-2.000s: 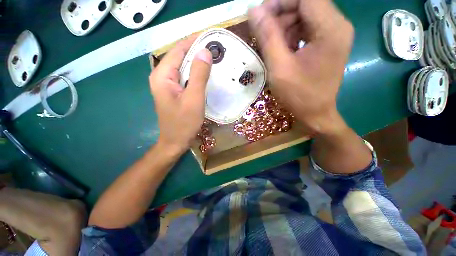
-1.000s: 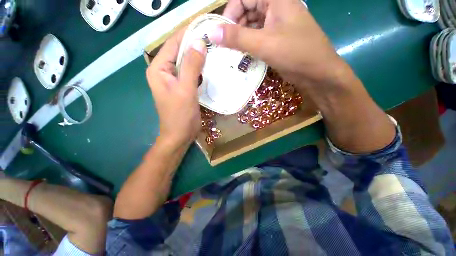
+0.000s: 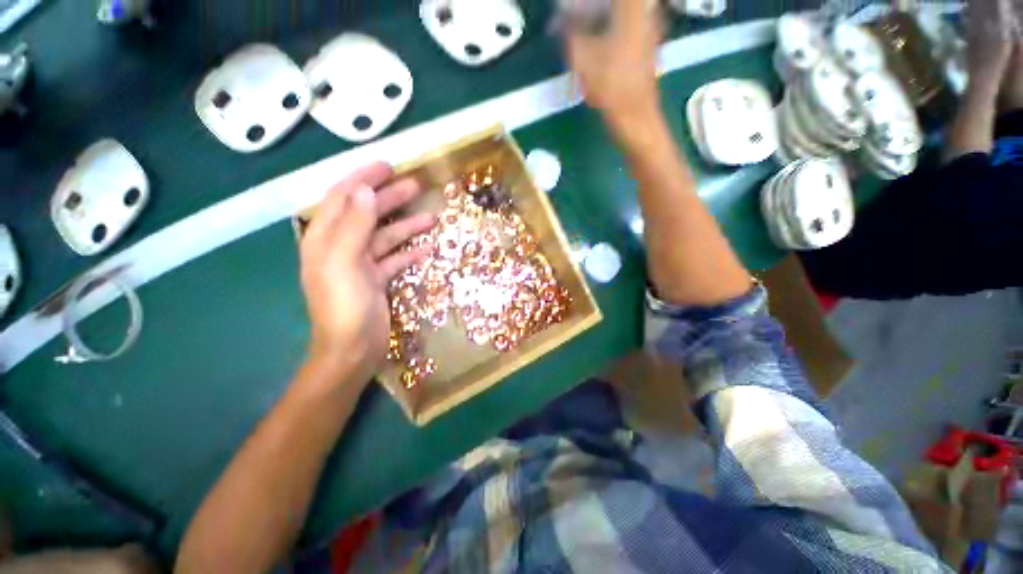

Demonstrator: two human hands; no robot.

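Observation:
My left hand [image 3: 350,264] is open over the left side of the shallow cardboard box [image 3: 505,359], palm towards the box, fingers apart, holding nothing. A heap of shiny copper-coloured rings [image 3: 482,269] lies in the box, with a small dark patch among them near the far side. My right hand [image 3: 619,62] is stretched forward to the top edge of the picture, beyond the white strip. It is blurred and partly cut off. A greyish shape shows at its fingers; I cannot tell if it is held.
White cover plates [image 3: 359,88] lie along the far side. Stacked plates [image 3: 810,202] stand at right, near another person's arm [image 3: 978,107]. White discs [image 3: 601,262] lie beside the box. A ring-shaped clamp [image 3: 103,320] and a long black object [image 3: 79,477] lie at left.
The white plate has left my left hand, which is now open over the box. My right hand has moved forward, away from the box. The view has shifted, showing more of the far side.

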